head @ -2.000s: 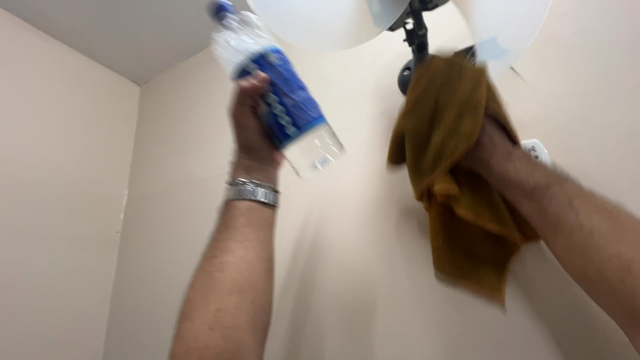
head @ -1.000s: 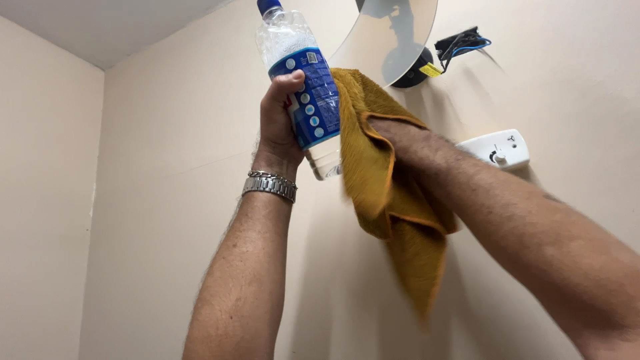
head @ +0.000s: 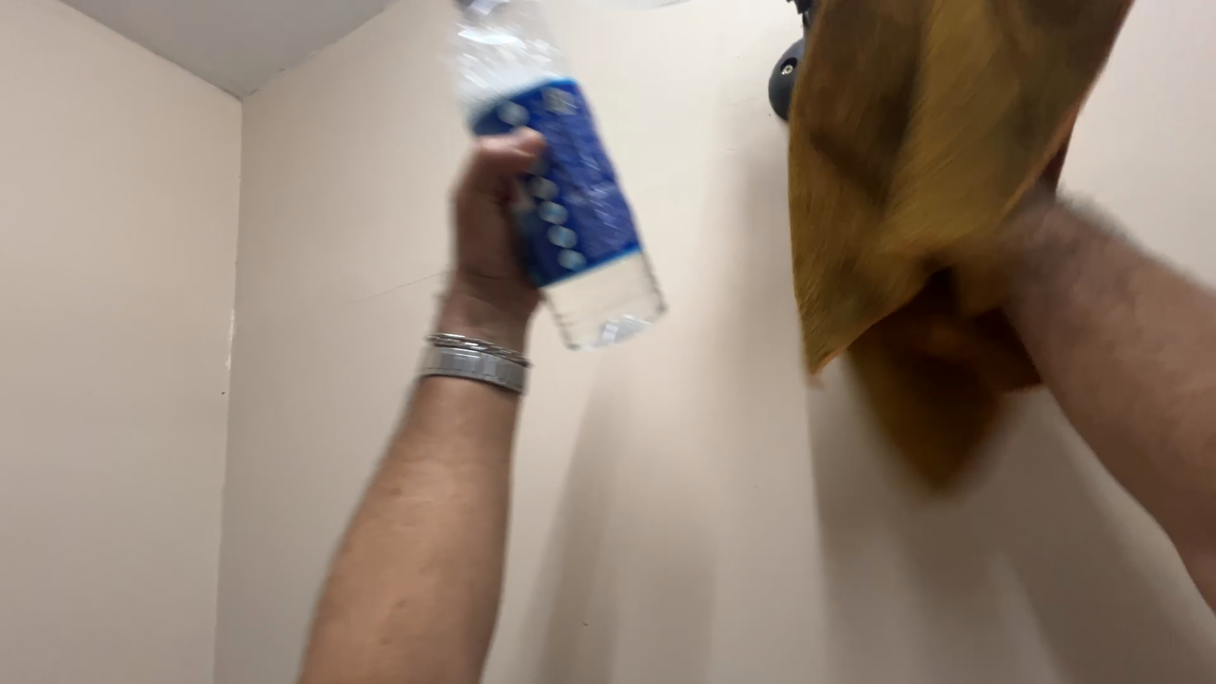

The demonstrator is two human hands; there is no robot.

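My left hand (head: 499, 214) grips a clear plastic bottle (head: 608, 299) with a blue label, tilted so its top leans to the left. The bottle's top end is cut off by the upper edge of the view. A mustard-brown cloth (head: 883, 171) hangs from my right hand (head: 1031, 237), which is mostly hidden behind its folds. Blur covers the cloth's lower corner and my right wrist. Just left of the cloth's upper part, a round black fixture part (head: 784, 81) shows against the wall.
A cream wall (head: 684, 475) stands in front, meeting another wall (head: 114, 332) in a corner at the left. Part of the grey ceiling (head: 247, 33) shows at the upper left. A pale curved edge (head: 646, 2) just enters at the top.
The cloth and my right hand have moved up and away from the bottle, which the cloth overlapped a second ago. The white wall device seen then is out of view.
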